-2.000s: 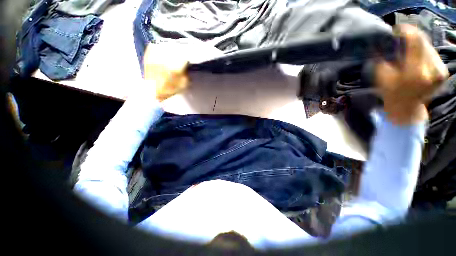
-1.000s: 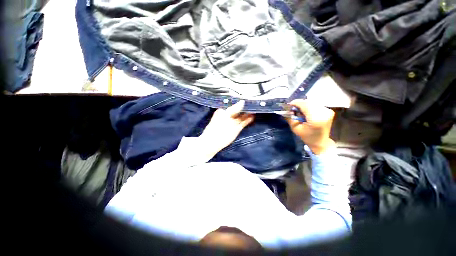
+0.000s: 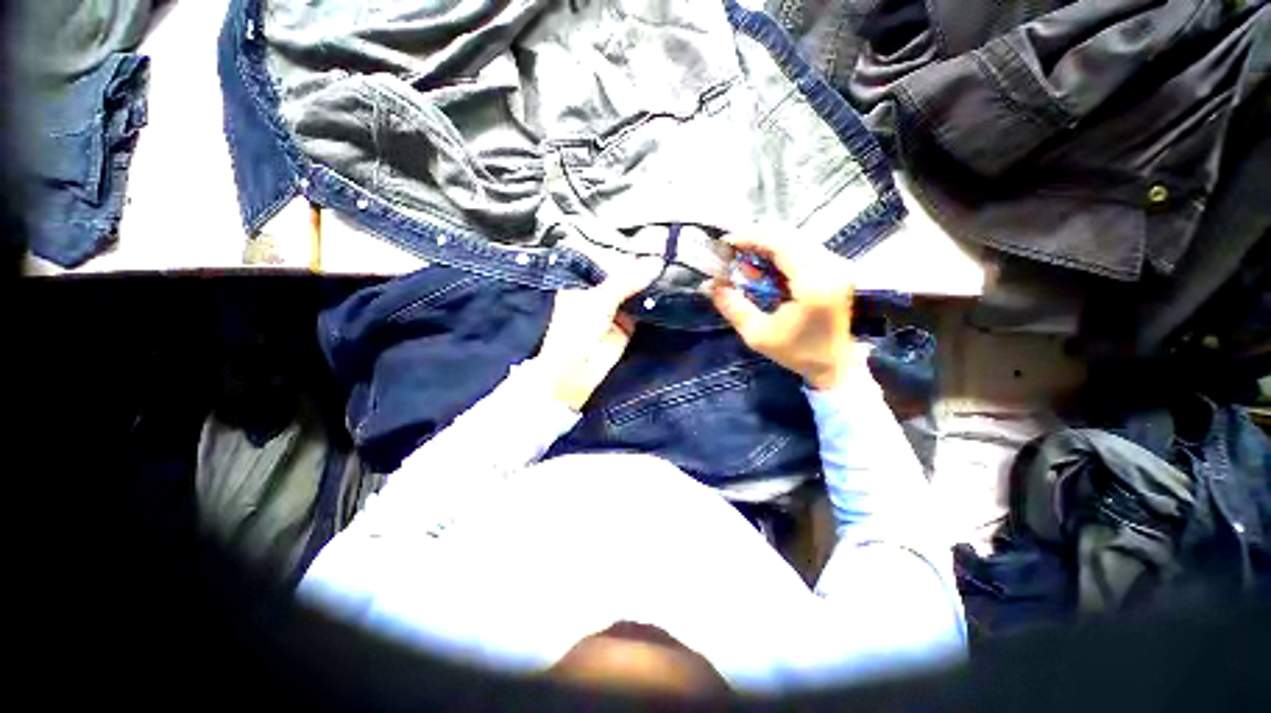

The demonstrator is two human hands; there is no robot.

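Observation:
A denim jacket (image 3: 641, 153) lies inside out on the white table, its pale grey-green inside facing up. Its dark blue placket (image 3: 460, 247) with small shiny dots runs along the table's front edge. My left hand (image 3: 599, 314) grips the placket near its middle. My right hand (image 3: 792, 309) is just to the right, over the same edge, closed around small bluish thread snips (image 3: 757, 279). The snips are mostly hidden by the fingers, and their blades cannot be made out.
Black or charcoal jackets (image 3: 1059, 139) with a brassy button are piled at the right. Folded dark blue denim (image 3: 697, 404) lies below the table edge before my lap. More denim (image 3: 87, 167) is at the far left. Grey and blue garments (image 3: 1115, 502) lie at the lower right.
The jacket was swung down and spread over the table. Since then my left hand has moved slightly left, gathering the placket, and my right hand with the snips has moved left and up.

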